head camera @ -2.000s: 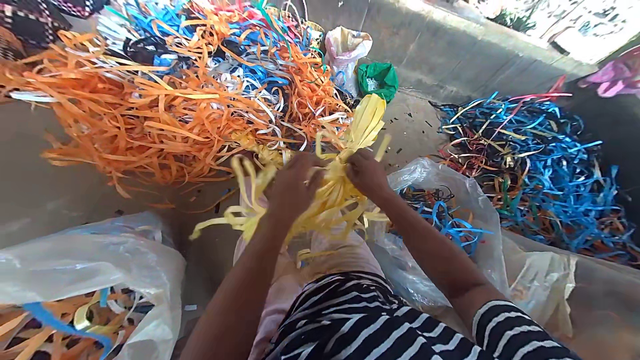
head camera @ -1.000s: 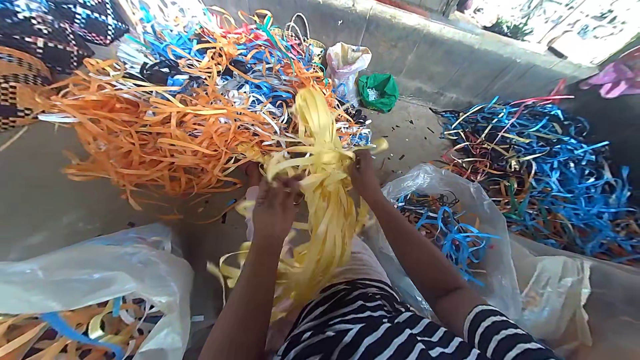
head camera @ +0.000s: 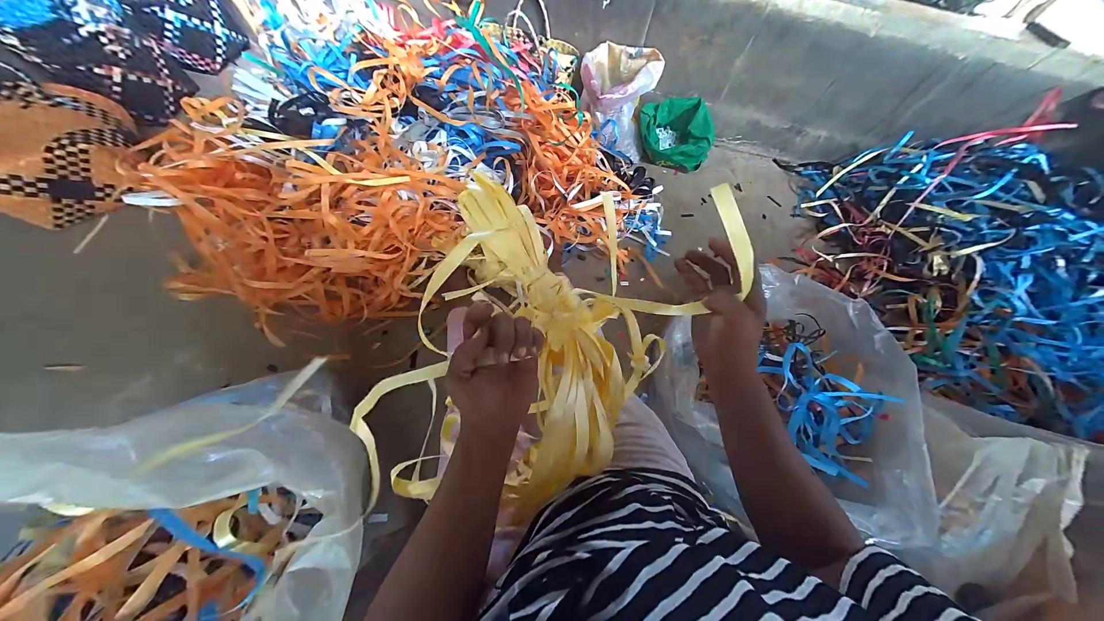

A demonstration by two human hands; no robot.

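Note:
A bundle of yellow flat plastic strips lies over my lap, cinched around its middle by a strip. My left hand is closed at the bundle's left side, with a loose yellow strip running out from it. To the right, my right hand is raised and grips a yellow strip that runs from the cinched middle; the strip's end stands up past the fingers, which are partly spread. Loops of yellow strip hang about both sides of the bundle.
Orange strips are heaped ahead, blue strips at right. Clear plastic bags of strips stand at left and right. A green bag and a whitish sack sit near the concrete wall. Woven items lie far left.
My hands have moved apart, the right one outward with a yellow strip. The bundle, held upright between both hands a second ago, now leans to the left at its top.

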